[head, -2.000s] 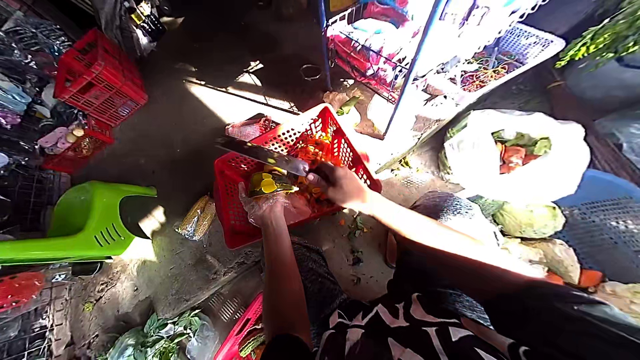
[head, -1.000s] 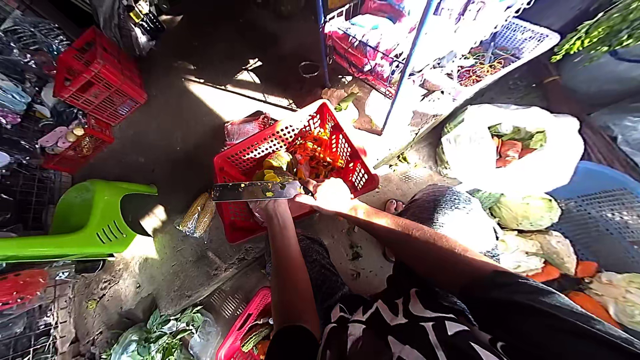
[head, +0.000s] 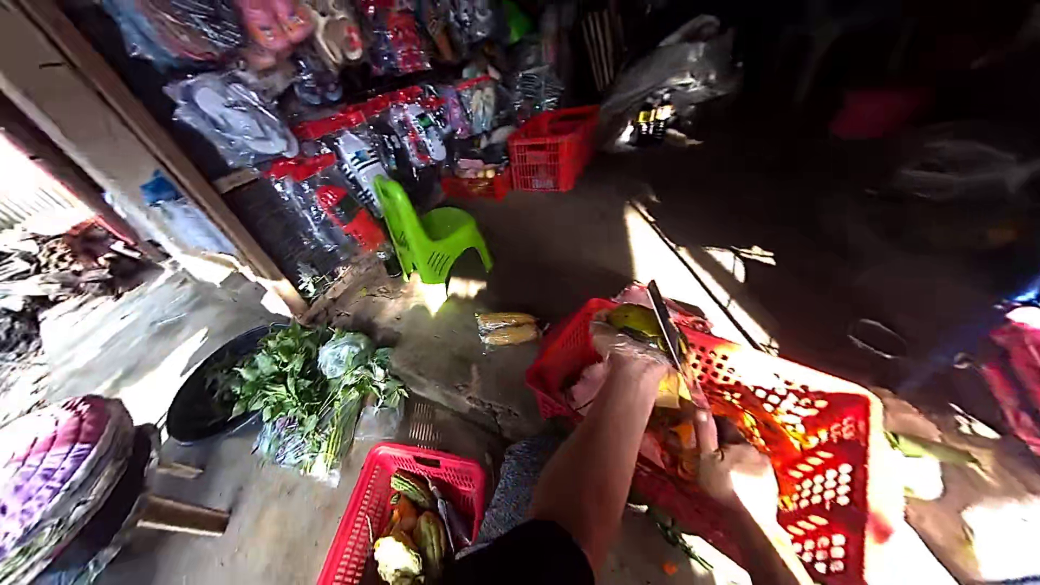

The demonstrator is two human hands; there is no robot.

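Note:
A red plastic basket (head: 837, 479) holding orange and yellow pieces stands below my hands. My left hand (head: 630, 349), partly covered by clear plastic, holds a green-skinned vegetable (head: 635, 320) with yellow flesh over the basket's left end. My right hand (head: 727, 463) grips a knife (head: 668, 329), its blade upright against the vegetable's right side. The vegetable's exact kind cannot be told. Parts of the basket's contents are hidden under my forearms.
A pink basket of gourds (head: 345, 520) stands at lower left, near leafy greens (head: 284, 374) in a black basin (head: 183, 406). Bagged corn (head: 508, 329) lies on the floor. A green plastic chair (head: 435, 244), a red crate (head: 552, 150) and hanging bagged footwear (head: 236, 114) are farther back.
The view has swung far to the left. The knife blade, held crosswise over the basket a second ago, now stands against the vegetable in my left hand.

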